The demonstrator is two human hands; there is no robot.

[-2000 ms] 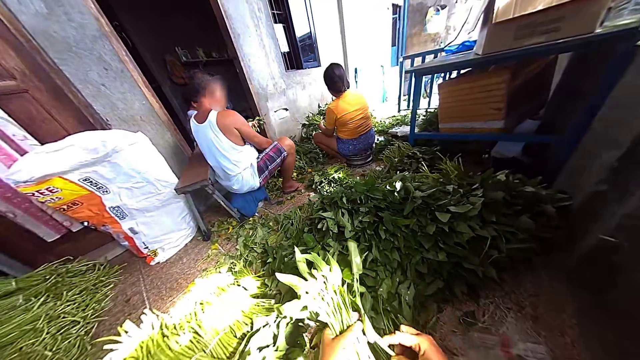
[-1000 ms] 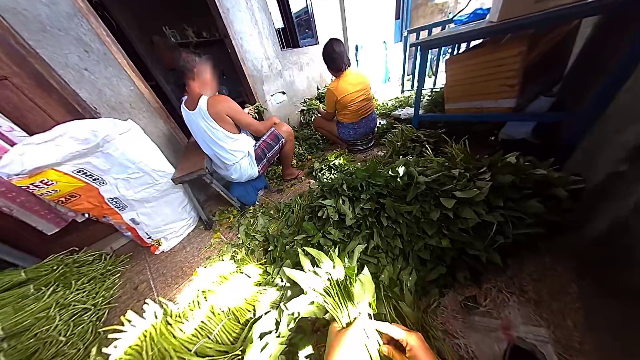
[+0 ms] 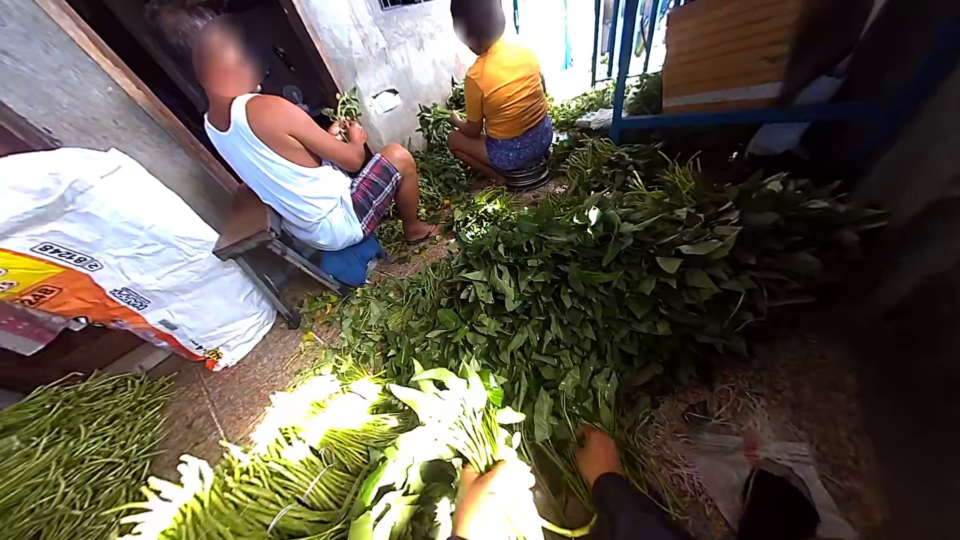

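Note:
At the bottom centre my left hand [image 3: 491, 495] is closed round a bunch of leafy green stems [image 3: 472, 420], its leaves pointing up and lit by sun. My right hand [image 3: 598, 454], in a dark sleeve, reaches into the near edge of a large pile of leafy greens [image 3: 585, 300]; its fingers are partly hidden among the stems, so its grip does not show. Left of my left hand lie tied bundles of green stems [image 3: 322, 465], partly in bright sun.
A person in a white tank top [image 3: 285, 165] sits on a wooden bench [image 3: 251, 225]; another in a yellow shirt [image 3: 506, 90] sits low beyond. Both handle greens. A white sack [image 3: 142, 240], loose long green pods or stems [image 3: 75, 450] and a blue metal frame [image 3: 735, 116] stand around.
My right hand has left the bunch beside my left hand and moved right, into the edge of the leafy pile. My left hand keeps the bunch. The view has tilted down somewhat.

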